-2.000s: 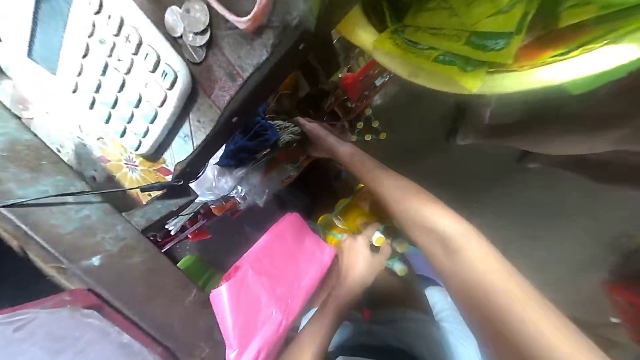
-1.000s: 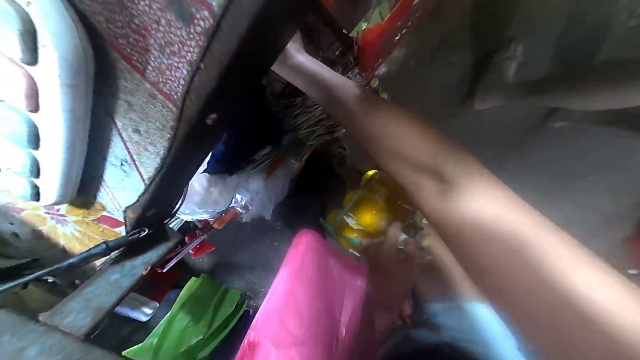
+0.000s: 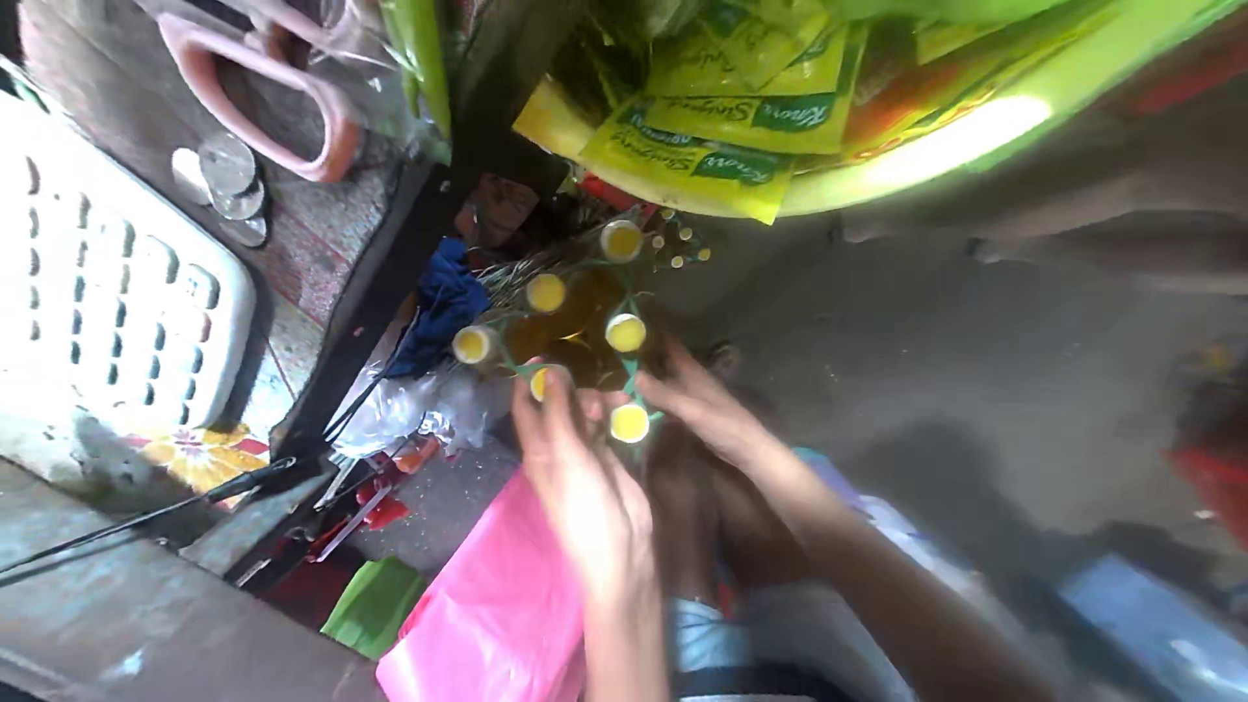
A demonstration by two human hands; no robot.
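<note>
Several amber bottles with yellow-centred white caps (image 3: 626,332) stand as a loose cluster linked by green ties. My left hand (image 3: 580,468) grips the cluster's near-left side, with fingers at one cap. On the right, my right hand (image 3: 707,405) holds the same cluster beside a green tie. A pink plastic bag (image 3: 502,604) lies against my left wrist and forearm; whether the fingers also hold it is hidden. The bottles' lower parts are mostly out of sight.
At left, a tabletop (image 3: 302,263) bears a white calculator (image 3: 107,283), coins (image 3: 229,175) and pink-handled scissors (image 3: 263,97). A yellow-green basin (image 3: 936,161) of seasoning packets juts in above. Blue cloth (image 3: 444,302), clear plastic (image 3: 419,409) and thin sticks lie below the table edge.
My right hand has come back from under the table's edge to the bottles. The bottle cluster now shows spread between both hands, higher than before. The view has swung.
</note>
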